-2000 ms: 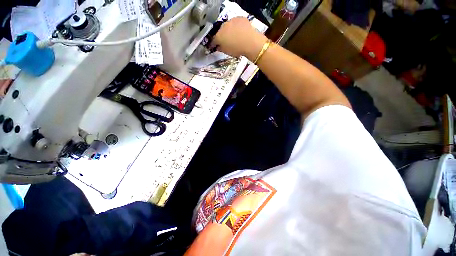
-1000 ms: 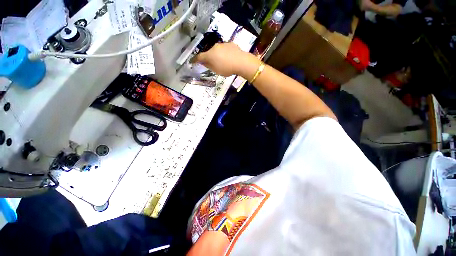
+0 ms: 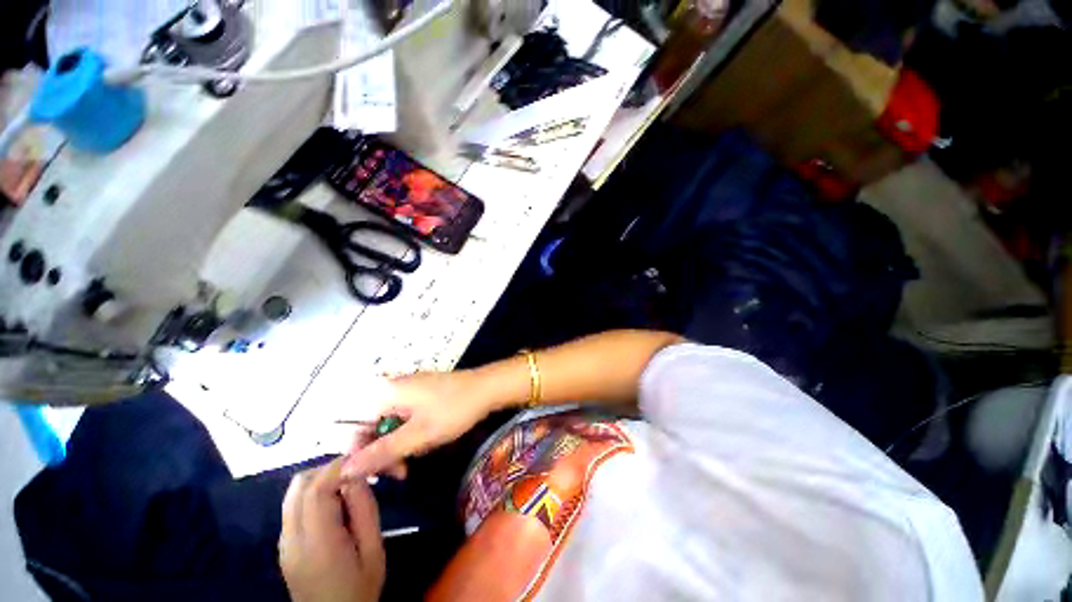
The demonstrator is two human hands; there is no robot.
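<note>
My right hand (image 3: pixel 429 412), with a gold bracelet, is over the table's front edge. It is shut on a small green-handled tool (image 3: pixel 388 425) whose thin metal shaft points left. My left hand (image 3: pixel 333 535) is just below it, fingers together and close to the right fingertips. A small pale spot shows between the hands; whether the left fingers grip anything is unclear. Dark navy cloth (image 3: pixel 141 506) lies at the lower left, beside and partly behind the left hand. The white sewing machine head (image 3: pixel 153 223) stands at the left, with its presser foot area (image 3: pixel 194 327) above the plate.
Black shears (image 3: pixel 374 261) and a lit smartphone (image 3: pixel 411 198) lie on the white table (image 3: pixel 435 308). Small metal tools (image 3: pixel 547 132) and a pile of dark strips (image 3: pixel 543 71) are farther back. Navy cloth (image 3: pixel 752 253) is heaped right of the table. A cardboard box (image 3: pixel 788 94) stands beyond.
My right hand has moved from the dark strips at the far end to the front edge, now with the green-handled tool. My left hand has come into view at the bottom.
</note>
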